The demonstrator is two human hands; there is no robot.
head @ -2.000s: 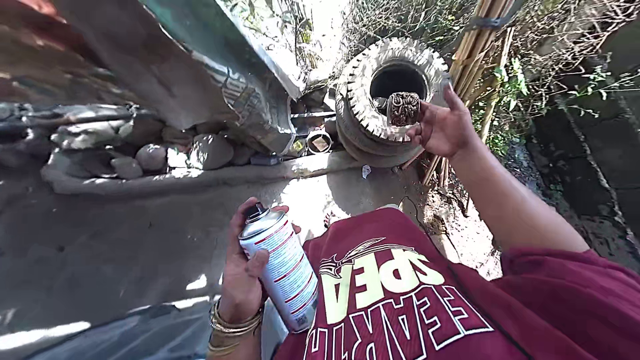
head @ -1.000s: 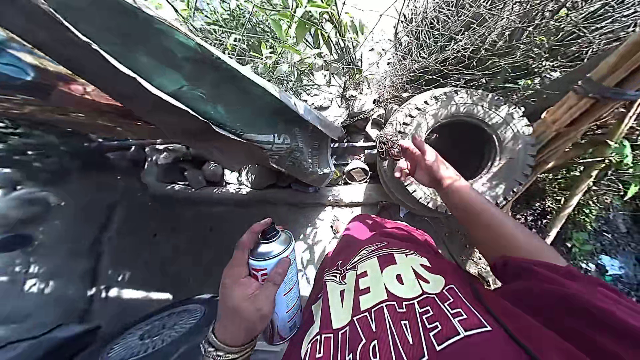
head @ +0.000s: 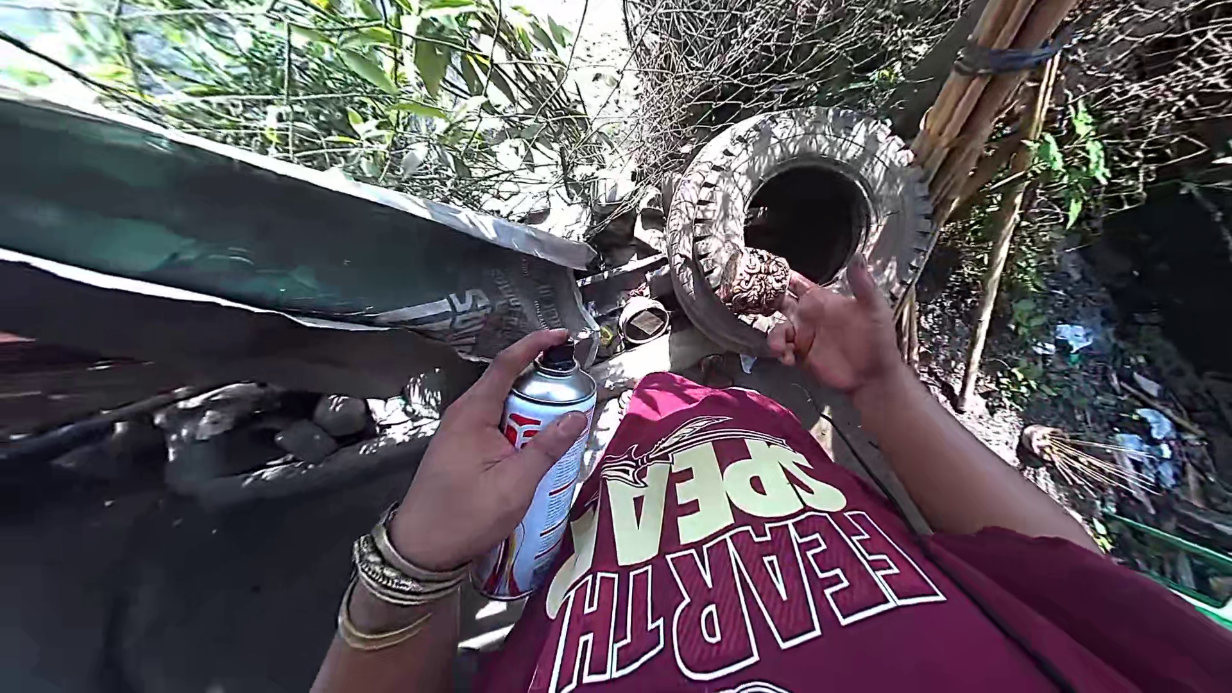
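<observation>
My left hand (head: 491, 462) is wrapped around a white, red and blue aerosol spray can (head: 549, 481), with the index fingertip on or beside its black nozzle. The can stands roughly upright in front of my shirt. In front of the tires, my right hand (head: 837, 332) holds a small carved, brown ornamental piece (head: 756, 281) at its fingertips, palm turned up. The piece is curved and patterned; its far side is hidden.
Worn tires (head: 712, 192) are stacked ahead, beside bound wooden poles (head: 977, 106). A tarpaulin sheet (head: 289, 231) slopes across the left above stones (head: 342, 416). An open tin (head: 643, 320) sits by the tires. Dry twigs and leafy plants (head: 433, 58) grow behind.
My left index finger has moved up to the can's nozzle. The carved piece is turned differently in my right hand than two seconds ago. The view has shifted.
</observation>
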